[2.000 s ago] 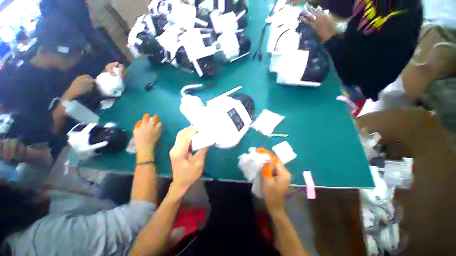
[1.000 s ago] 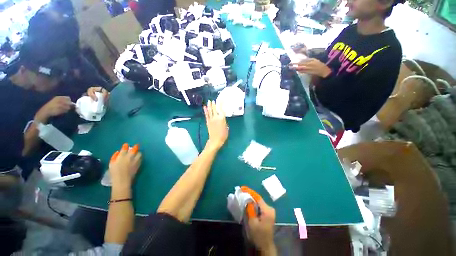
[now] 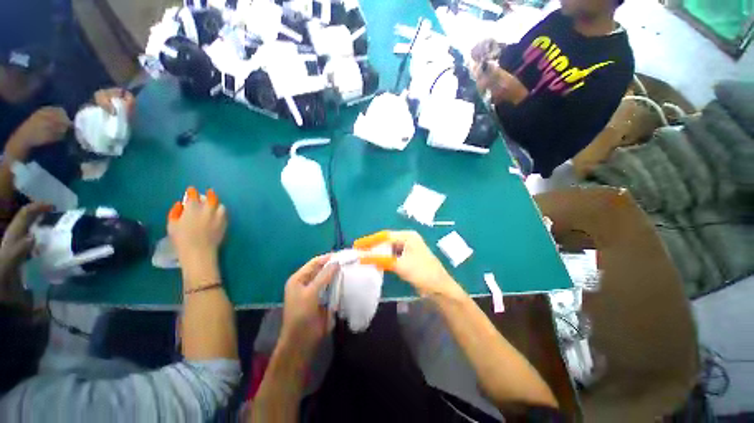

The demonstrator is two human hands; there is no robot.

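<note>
A crumpled white wiping cloth (image 3: 361, 296) is held between my two hands over the table's front edge. My left hand (image 3: 307, 296) grips its left side with bent fingers. My right hand (image 3: 407, 258), with orange finger cots, pinches its top right part. A white camera unit (image 3: 385, 121) stands on the green table beyond my hands, untouched. A black cable (image 3: 331, 186) runs from near it toward my hands. A translucent wash bottle (image 3: 306, 190) with a bent spout lies left of the cable.
Piled camera units (image 3: 273, 66) fill the back left, more units (image 3: 450, 103) the back right. A swab bag (image 3: 422, 204), white pad (image 3: 455, 248) and tape strip (image 3: 493, 292) lie right. A neighbour's hand (image 3: 198, 227) is left; an open cardboard box (image 3: 628, 289) is right.
My left hand has come back from the white unit beyond the bottle to the cloth. My right hand has moved left and up with the cloth, and both hands now meet on it.
</note>
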